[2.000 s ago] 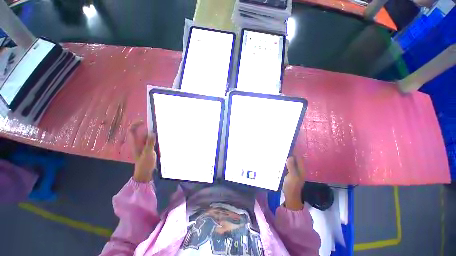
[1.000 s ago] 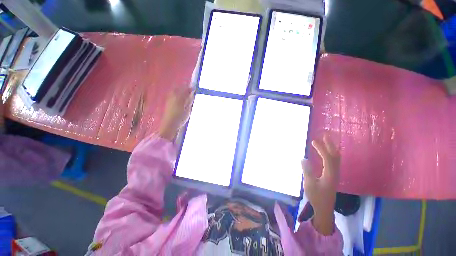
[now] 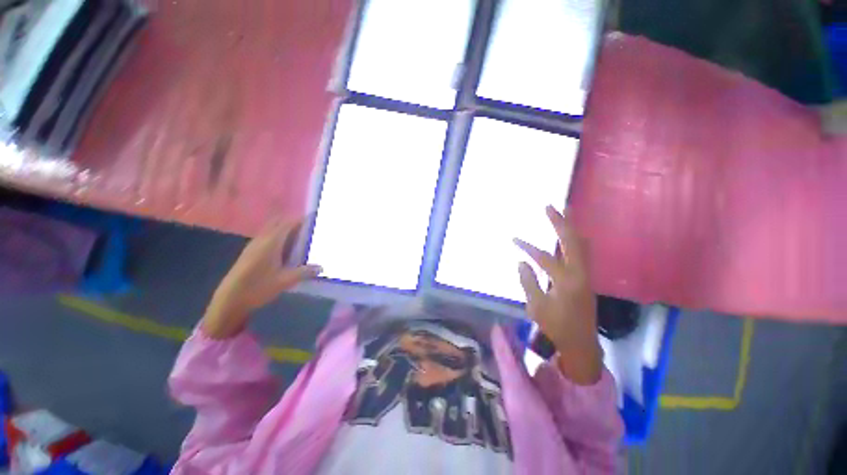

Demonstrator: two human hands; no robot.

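Observation:
Four tablets with glowing white screens lie in a two-by-two block on pale sleeves: near left point(image 3: 376, 195), near right point(image 3: 501, 199), far left point(image 3: 413, 46) and far right point(image 3: 539, 56). The far two are cut off by the top edge. My left hand point(image 3: 255, 274) is at the lower left corner of the near left tablet, thumb at its bottom edge, some fingers hidden at its side. My right hand point(image 3: 565, 288) has its fingers spread over the lower right corner of the near right tablet and holds nothing.
Stacked tablets point(image 3: 70, 70) stand at the far left of the bench's pink sheet point(image 3: 687, 186). A dark green conveyor point(image 3: 720, 42) is at the upper right. A blue bin point(image 3: 650, 380) with white items and a dark round object is below the bench. Red and white items lie at the lower left.
The view has shifted, so the tablets sit higher in it. My left hand has moved down from the near left tablet's upper side to its lower corner. My right hand now reaches over the near right screen.

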